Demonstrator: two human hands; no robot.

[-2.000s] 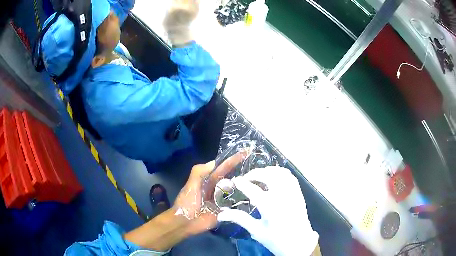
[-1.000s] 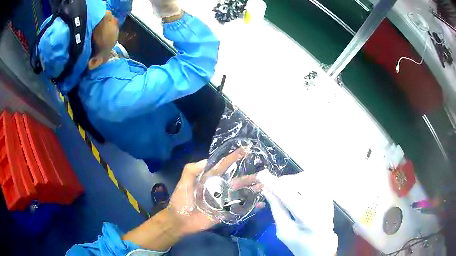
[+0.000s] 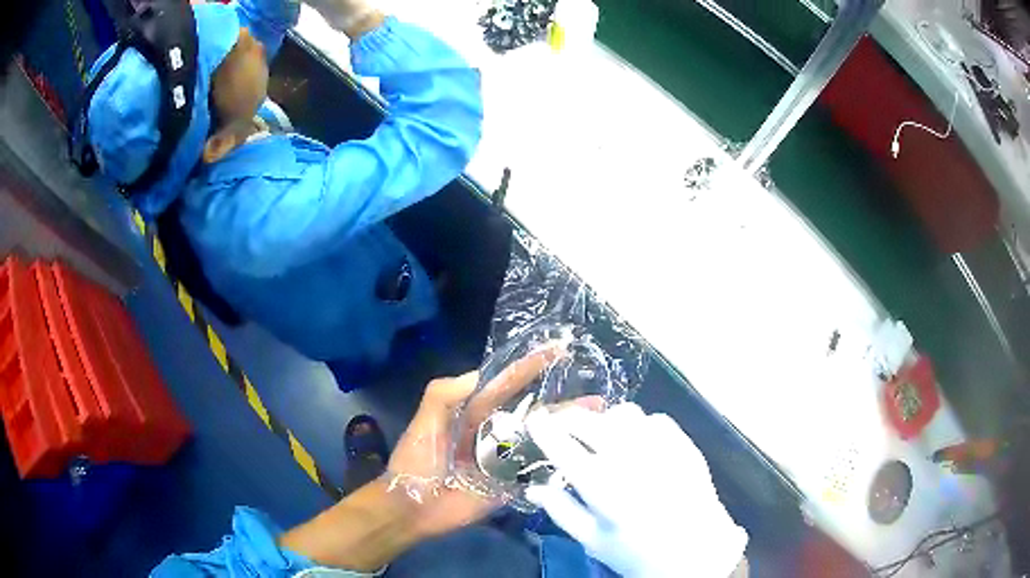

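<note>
A unit with round parts (image 3: pixel 505 449), partly pale and partly dark, lies in a clear crinkled plastic bag (image 3: pixel 542 296). My left hand (image 3: pixel 441 452) is bare, palm up, and holds the unit and bag from below, its fingers under the film. My right hand (image 3: pixel 638 485) wears a white glove. Its fingertips are on the unit from the right and cover part of it. Thin pale and dark wire shows between the fingers. The bag's far end reaches up to the bench edge.
A person in blue (image 3: pixel 305 203) sits at the white bench (image 3: pixel 655 260) ahead left. Red-orange trays (image 3: pixel 85 361) stand at the far left. Right on the bench are a round dark plate (image 3: pixel 890 490) and a red bin (image 3: pixel 910 397). A squeeze bottle (image 3: pixel 574 23) stands at the back.
My gloved right hand has come back left onto the unit, after lying farther right a second ago. The bag looks more bunched around the unit. The other person's raised hand has moved up and left.
</note>
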